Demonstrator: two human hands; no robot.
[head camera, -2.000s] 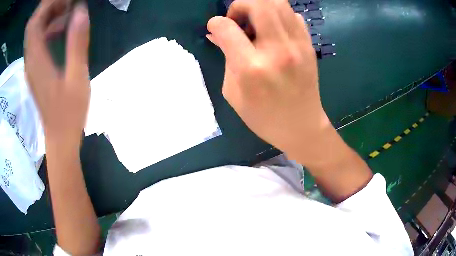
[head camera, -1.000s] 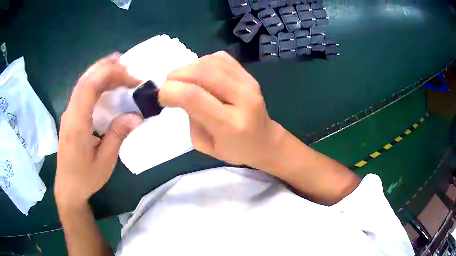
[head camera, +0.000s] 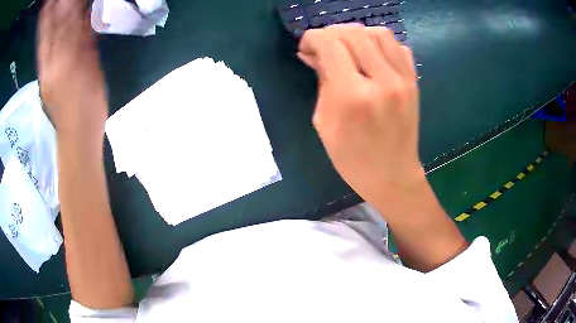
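Note:
The stack of empty white bags (head camera: 196, 142) lies on the dark green bench in front of me, its edges fanned. My left hand (head camera: 72, 69) is blurred at the upper left, beyond the stack; its fingers reach the top edge and I cannot tell if it holds anything. My right hand (head camera: 366, 88) is over the near edge of the rows of black units (head camera: 354, 9); its fingertips are bent down and hidden, so its grip cannot be told. White filled bags (head camera: 129, 16) lie at the top, right of my left hand.
Larger white printed bags (head camera: 28, 195) lie at the left edge of the bench. The bench edge curves along the right. Beyond it are a green floor with yellow-black tape (head camera: 499, 192), a blue object (head camera: 552, 108) and cartons (head camera: 549, 277) at the lower right.
My hands have parted from over the stack, where they held a black unit at a small bag. My left hand moved up and left, my right up and right to the rows. More white bags show at the top.

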